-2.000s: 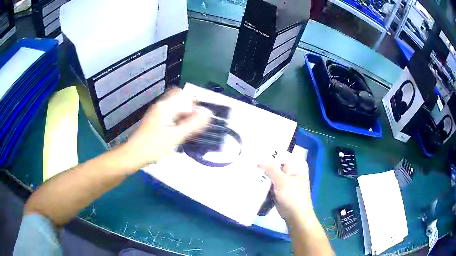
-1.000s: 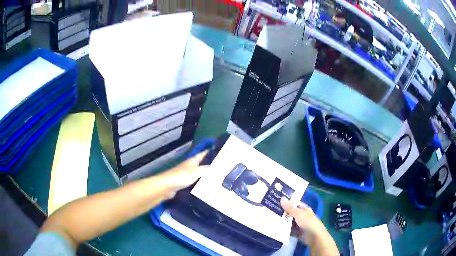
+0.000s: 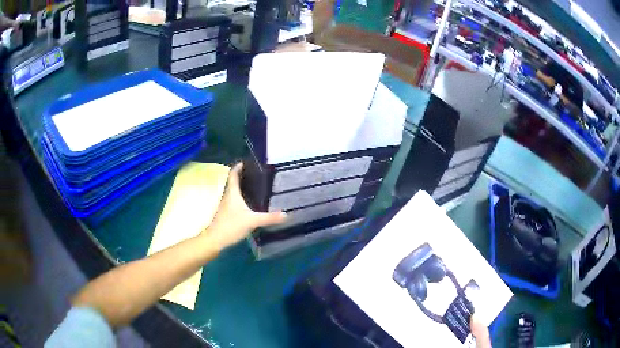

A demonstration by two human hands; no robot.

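Note:
My left hand (image 3: 234, 214) is on the near left corner of an open retail box (image 3: 319, 190), thumb on its barred side, fingers behind its edge. The box stands upright with white flaps up. My right hand (image 3: 480, 333), mostly cut off by the bottom edge, holds the white printed sleeve (image 3: 421, 279) with a headphone picture, tilted. A small black card (image 3: 459, 314) lies against the sleeve by my right thumb. A dark inner tray shows blurred beside the sleeve; its contents are hidden.
Stacked blue trays (image 3: 129, 143) and a yellow strip (image 3: 187, 224) lie at left. Another open retail box (image 3: 449, 143) stands behind right. A blue tray with headphones (image 3: 531, 231) and a printed box (image 3: 593, 258) are at right. Shelving (image 3: 537, 88) stands behind.
My left hand has left the sleeve and inner tray and moved to the retail box. The view has turned left. A small black card has appeared on the sleeve since the oldest frame.

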